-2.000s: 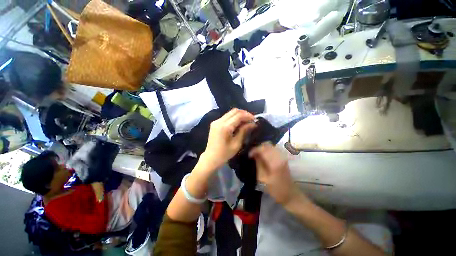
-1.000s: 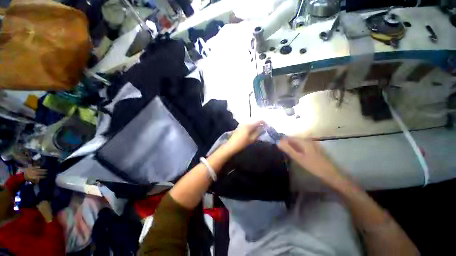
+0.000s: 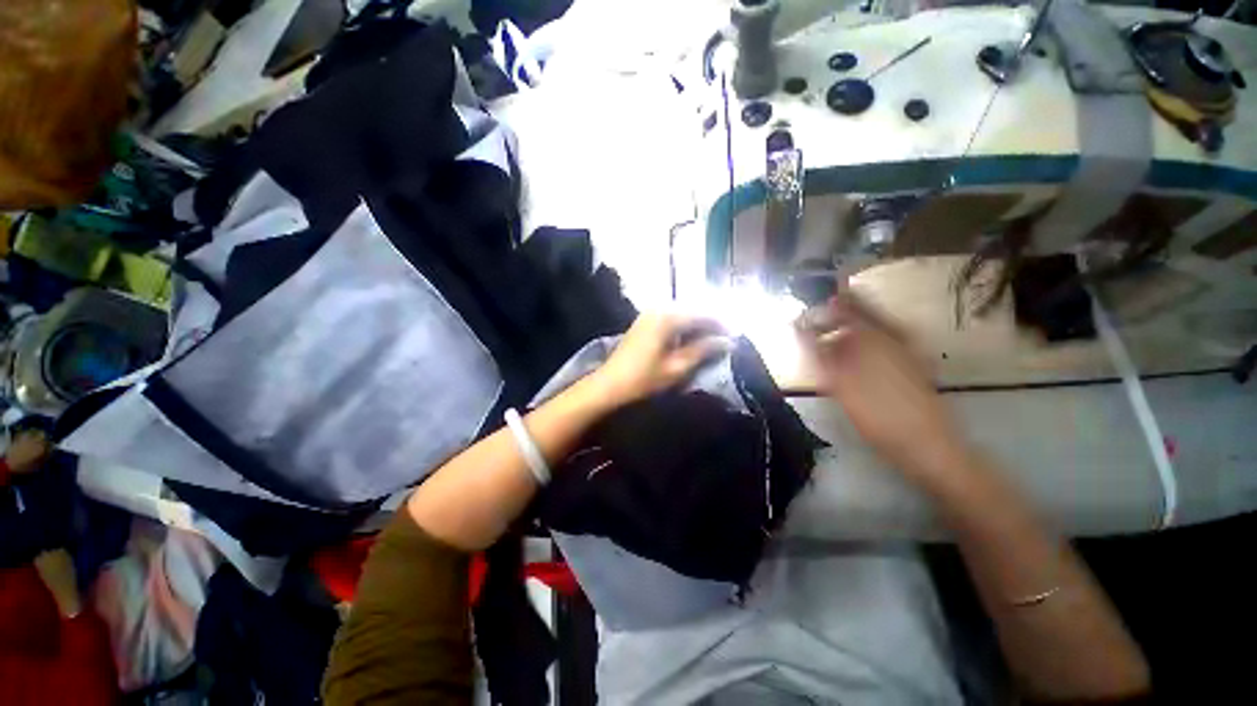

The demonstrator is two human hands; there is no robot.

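A black garment panel [image 3: 676, 476] with pale grey fabric hangs over the table's front edge. My left hand [image 3: 659, 359] pinches its top edge just left of the glowing needle area. My right hand [image 3: 862, 352] is blurred, off the cloth, beside the presser foot area of the white sewing machine [image 3: 910, 131]. Whether its fingers hold anything is hidden by blur and glare. The needle is lost in the lamp glow. A narrow white tape [image 3: 1141, 400] hangs over the bed's front edge at the right.
A heap of black and grey pieces [image 3: 331, 359] lies left of the machine. A small black pad [image 3: 1055, 297] sits on the machine bed. Red fabric [image 3: 345, 566] shows under the heap. Part of a person in red [image 3: 48, 641] is at the lower left. Pale cloth [image 3: 786, 628] covers my lap.
The black panel has gone from bunched between both hands to spread out below the needle area. My right hand has left the cloth and moved up to the presser foot area. The view has shifted right.
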